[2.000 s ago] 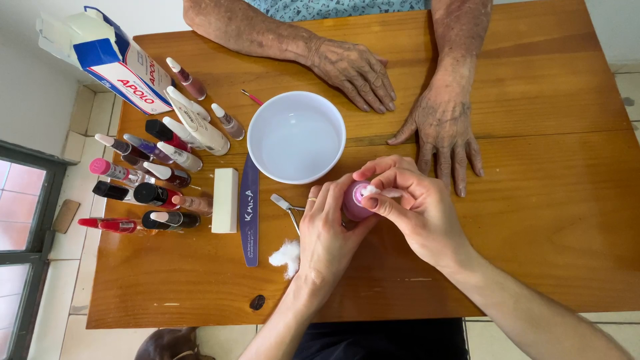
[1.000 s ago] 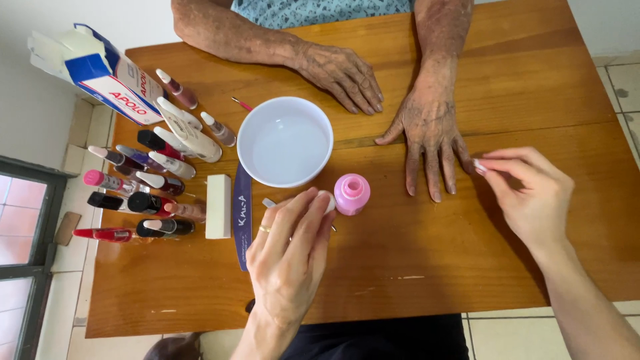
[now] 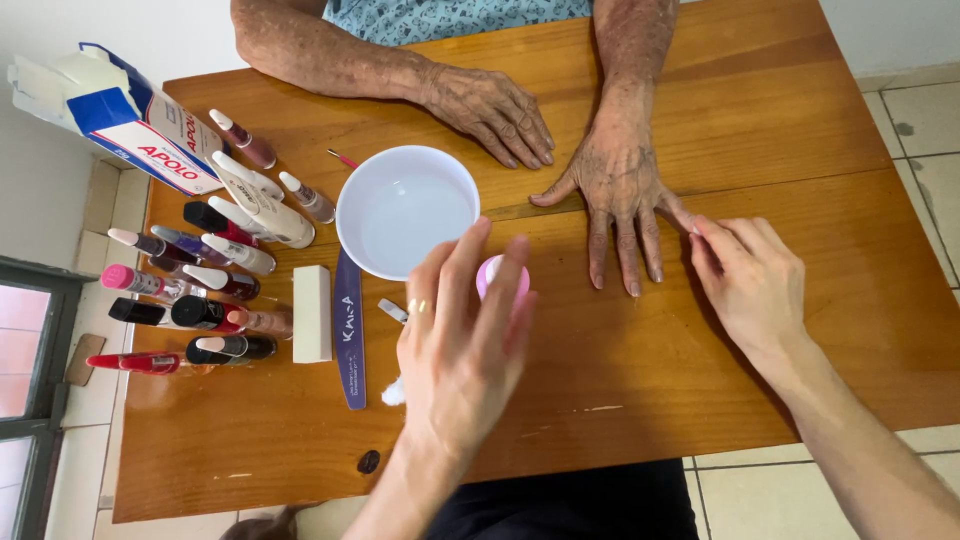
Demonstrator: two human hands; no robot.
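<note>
My right hand (image 3: 750, 277) pinches a small piece of white cotton (image 3: 696, 227) against the little finger of the other person's hand (image 3: 619, 187), which lies palm down with fingers spread. My left hand (image 3: 465, 330) hovers over a pink bottle (image 3: 482, 279), partly hiding it; a white top shows at its mouth, and whether the fingers touch it I cannot tell. Beside my left hand are a metal tool (image 3: 392, 310), partly covered, and a cotton wad (image 3: 394, 392). The person's other hand (image 3: 491, 112) rests flat behind a white bowl of clear liquid (image 3: 407, 212).
Left of the bowl stand several nail polish bottles (image 3: 229, 285), a white tube (image 3: 274, 214) and a cotton box (image 3: 150, 127). A white buffer block (image 3: 312, 315) and a purple nail file (image 3: 350, 337) lie on the wooden table (image 3: 637, 405). A red-handled tool (image 3: 343, 159) lies behind the bowl.
Two seconds ago both my hands were at the pink bottle; my right hand has since moved right to the person's little finger. My left hand has moved over the bottle since one second ago.
</note>
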